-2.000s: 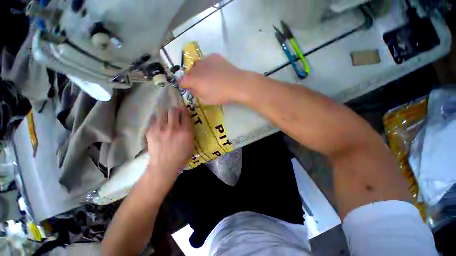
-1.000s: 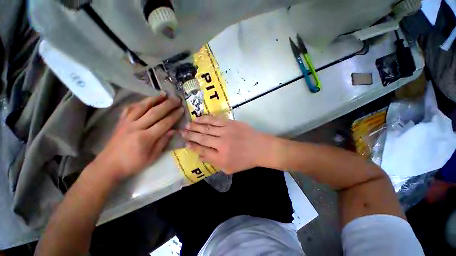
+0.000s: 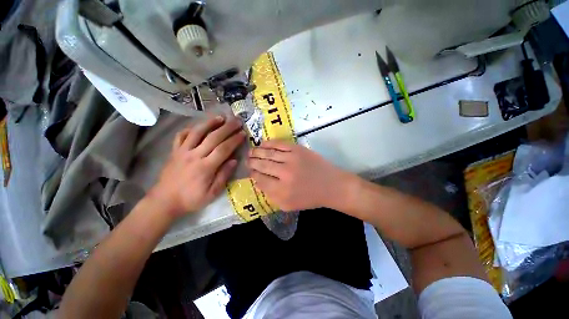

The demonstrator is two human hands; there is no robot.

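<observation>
The grey-brown garment piece (image 3: 125, 149) drapes over the table left of the needle area, with many folds. My left hand (image 3: 203, 165) lies flat on the cloth, fingers pointing up toward the needle area. My right hand (image 3: 284, 174) lies beside it, its fingertips at the cloth's right edge over the yellow printed tape (image 3: 272, 103). Both hands press the cloth from above. The needle area with metal parts (image 3: 240, 103) is just above my fingertips; the needle is too blurred to tell.
The off-white machine head (image 3: 268, 25) spans the top. Blue and green thread snips (image 3: 397, 90) lie right of the needle. A tan block (image 3: 473, 108) and black tray (image 3: 511, 98) sit further right. A plastic bag with white material (image 3: 536, 205) is at the right.
Since two seconds ago, my right hand has come down from beside the needle to the cloth edge, and my left hand has moved up. Over the last second the hands hold nearly still; the view shifts slightly.
</observation>
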